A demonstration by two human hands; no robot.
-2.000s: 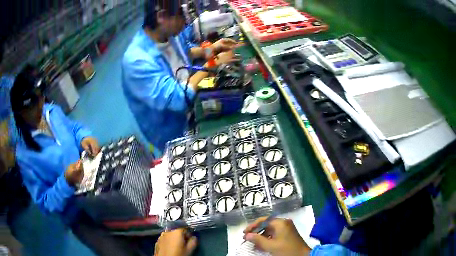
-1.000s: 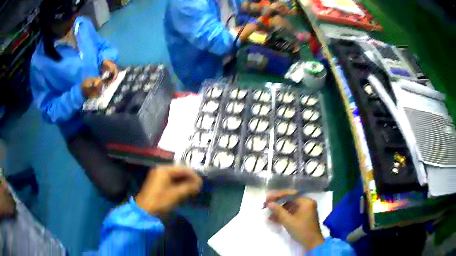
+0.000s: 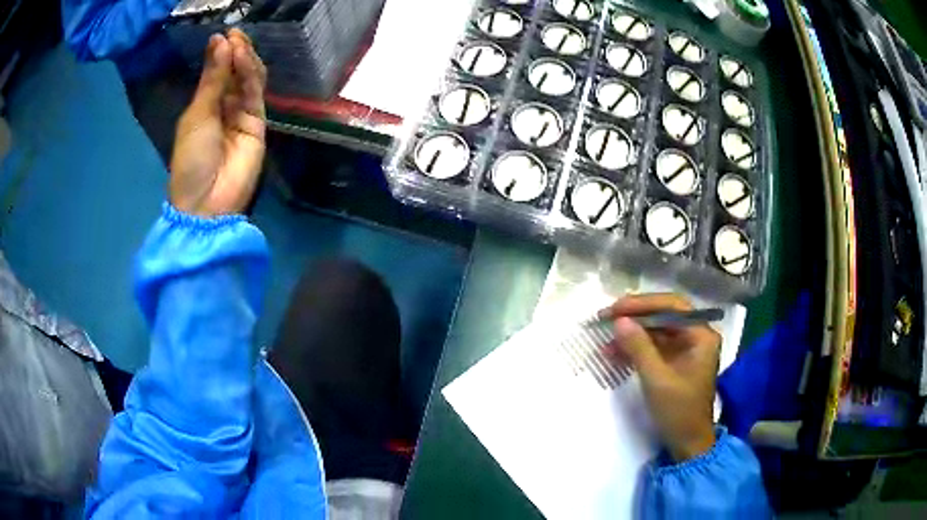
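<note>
My right hand [image 3: 671, 371] holds dark tweezers [image 3: 676, 317] over white paper; their tips lie near a row of fine slanted strips [image 3: 600, 353]. My left hand [image 3: 220, 132] is raised at the left, away from the paper, palm showing and fingers together, pointing up. No object shows in it. The clear blister tray stack [image 3: 478, 208] stands just beyond the paper, with round pale discs in its pockets, each crossed by a dark bar. The white paper [image 3: 529, 406] lies on the dark green mat.
Another grey tray stack [image 3: 330, 51] stands at the upper left beside a coworker's blue sleeve [image 3: 117, 25]. A raised board edge [image 3: 839, 254] with a black foam tray [image 3: 894, 234] runs along the right. A white-green spool [image 3: 747, 15] is at the top. A blue bundle [image 3: 762, 361] lies under the board.
The view has tilted down and turned left. My left hand has moved away from the tray's near edge and risen to the left. My right hand still holds the tweezers over the paper.
</note>
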